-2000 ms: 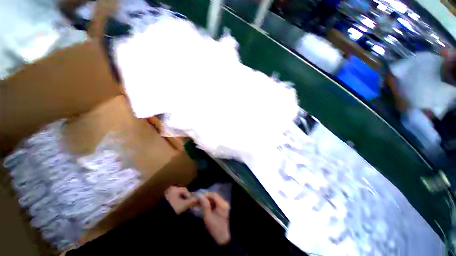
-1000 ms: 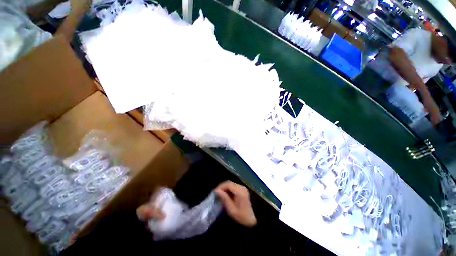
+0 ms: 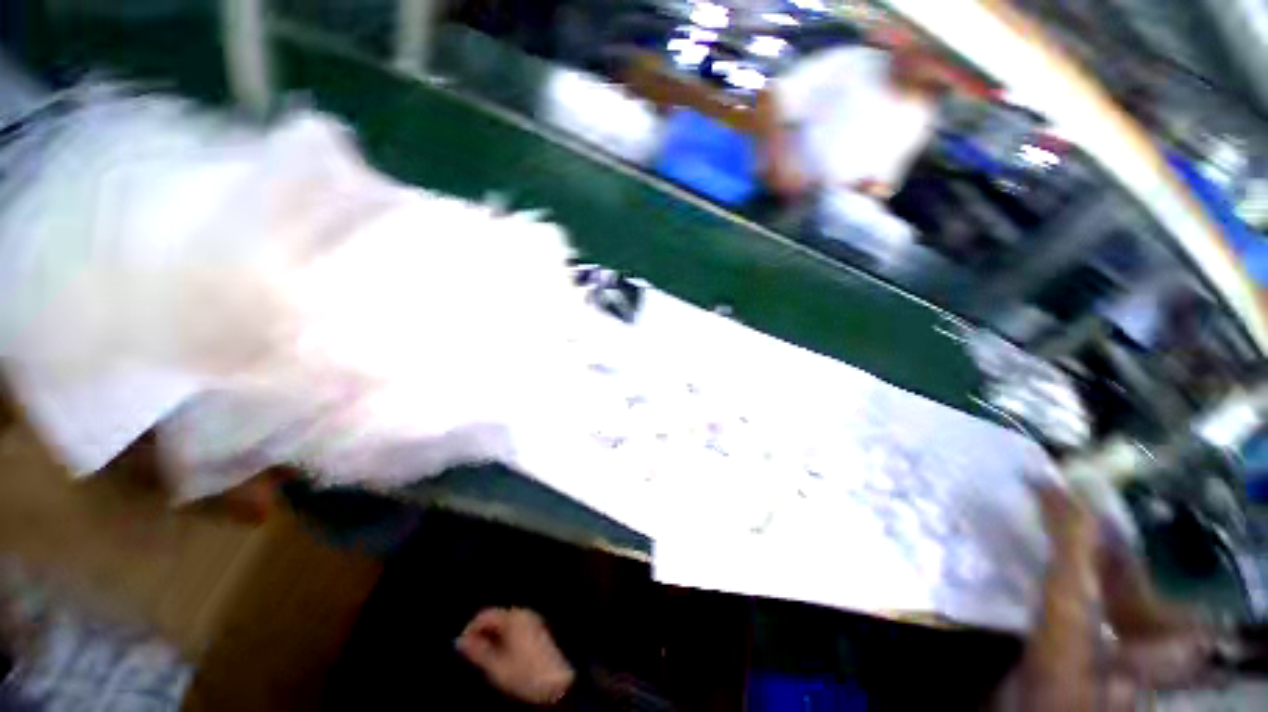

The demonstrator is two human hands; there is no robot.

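My right hand (image 3: 522, 654), blurred, is at the bottom centre in front of the dark clothing, short of the bench edge. Its fingers are curled; whether anything is between them cannot be made out. My left hand is not seen. Loose white adapters (image 3: 946, 515) and cords lie blurred on the white sheets (image 3: 723, 556) at centre right. The large whitish heap of empty poly bags (image 3: 348, 306) covers the bench at the left.
The brown carton (image 3: 264, 598) with bagged units (image 3: 91, 668) is cut off at lower left. Another person's bare arms (image 3: 1068, 570) reach the sheets' right end. A blue bin (image 3: 706, 156) and a person in white (image 3: 851, 118) are across the green bench (image 3: 834, 320).
The view has swung right, so the carton and bag heap moved left. The crinkled clear bag between my hands is out of sight, as is my left hand. Another person's arms have appeared at right.
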